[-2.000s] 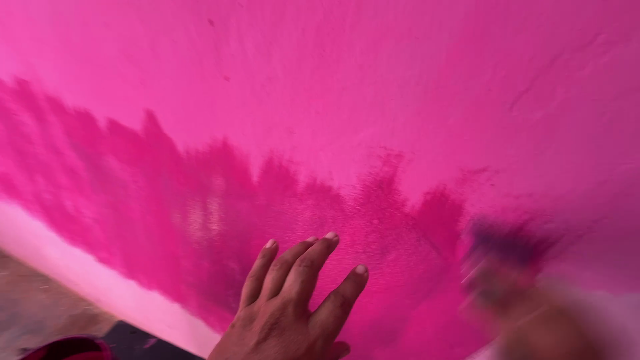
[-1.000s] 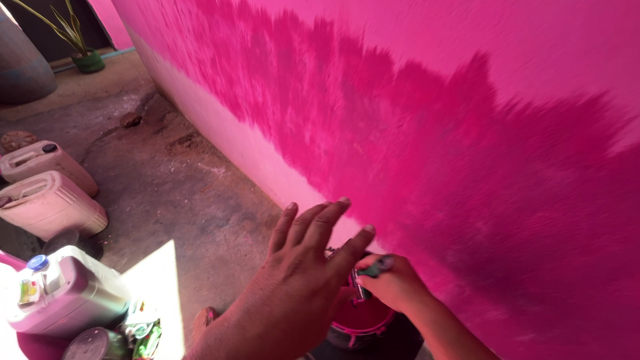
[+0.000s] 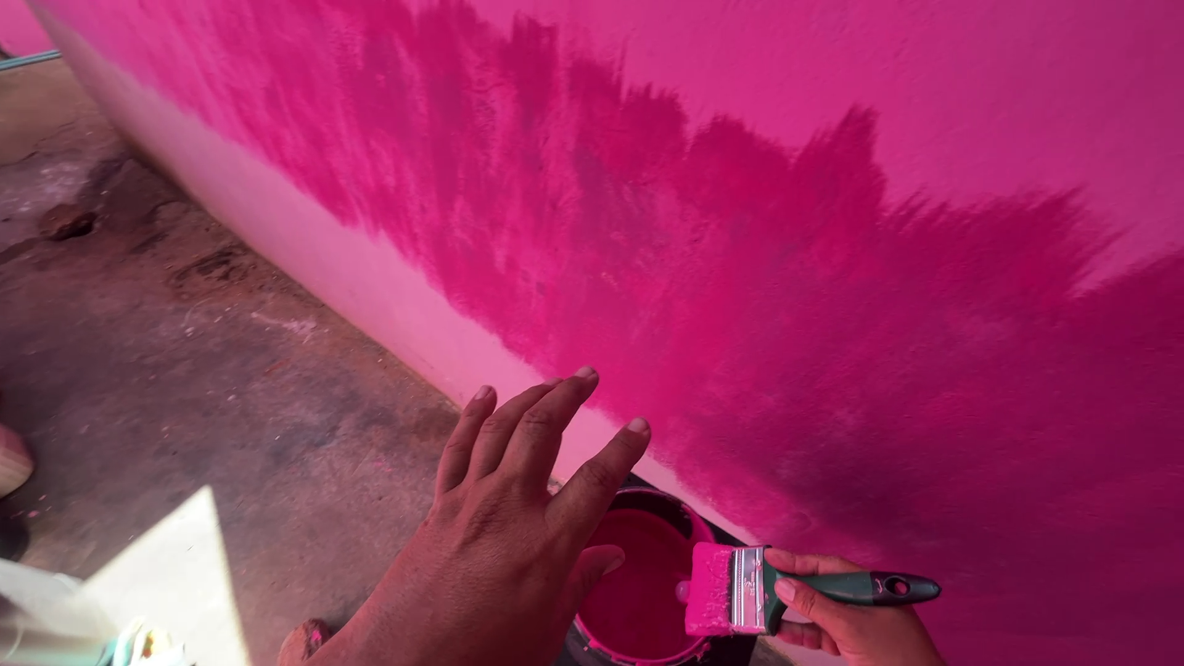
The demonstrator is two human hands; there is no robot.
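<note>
My right hand (image 3: 832,606) grips a paintbrush (image 3: 770,588) by its green handle near the metal ferrule. The flat bristles are loaded with pink paint and lie over the right side of an open paint bucket (image 3: 638,578). Dark pink paint fills part of that bucket. My left hand (image 3: 527,499) is empty, fingers spread, above the bucket's left side, and hides part of it. Behind both hands rises a pink wall (image 3: 971,92) with a darker, ragged-edged band of paint (image 3: 629,231) and a pale strip along its foot.
The rough concrete floor (image 3: 231,370) meets the wall along a slanting edge. A patch of sunlight (image 3: 176,573) falls at lower left, beside a partly visible pale container (image 3: 37,601). Part of a foot (image 3: 303,638) shows at the bottom.
Two seconds ago the blurred brush was at the wall in my right hand; now it is over the bucket, its bristles covered in paint. The view has turned down toward the floor.
</note>
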